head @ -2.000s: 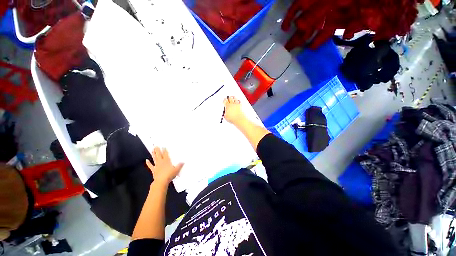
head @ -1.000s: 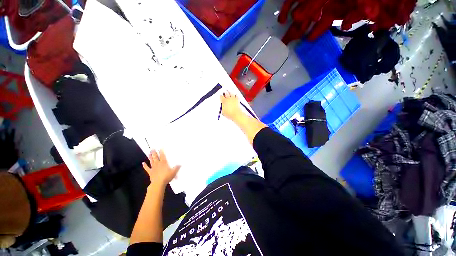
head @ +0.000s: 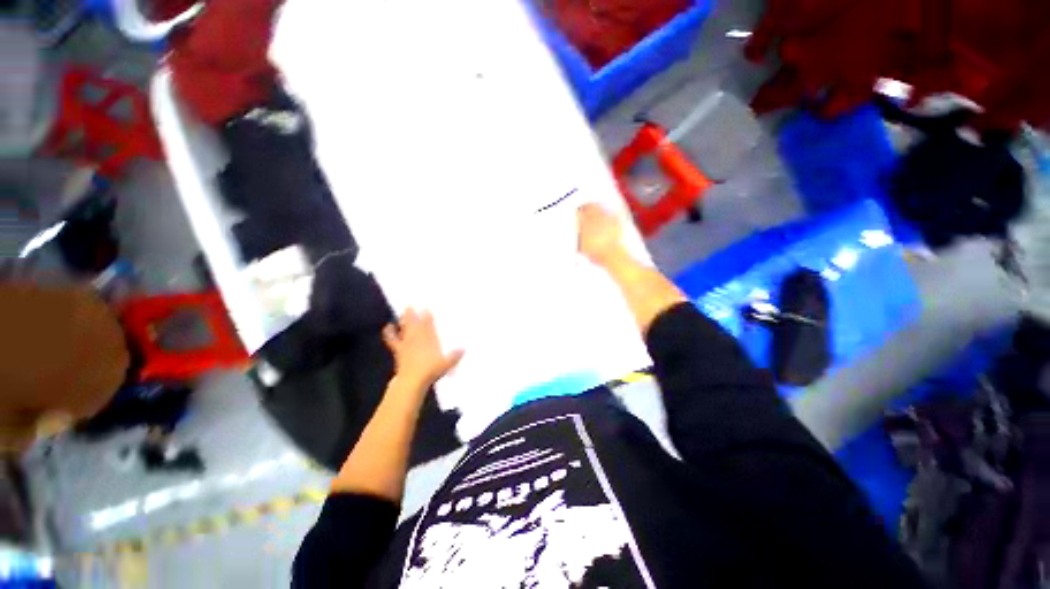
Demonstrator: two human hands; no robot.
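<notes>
A large white sheet, which looks like a marking template, lies on the white table [head: 403, 127] and is almost lost against it. A thin dark strip of the black panel [head: 558, 200] shows beyond its edge. My left hand [head: 421, 350] rests with fingers spread at the near left edge of the white surface. My right hand [head: 600, 235] is by the table's right edge, just below the dark strip, with fingers bent. It is blurred, and whether it holds the pen cannot be made out.
Black cloth pieces [head: 328, 385] and a crumpled white piece [head: 280, 283] lie at left. A blue crate [head: 864, 270] with a dark bundle [head: 801, 328] stands at right. Red stools [head: 179, 336] flank the table. Dark red garments [head: 921, 46] are heaped at upper right.
The whole view has shifted and blurred. The dark strip widened, then shrank to a short thin line. Both hands keep about the same places on the table.
</notes>
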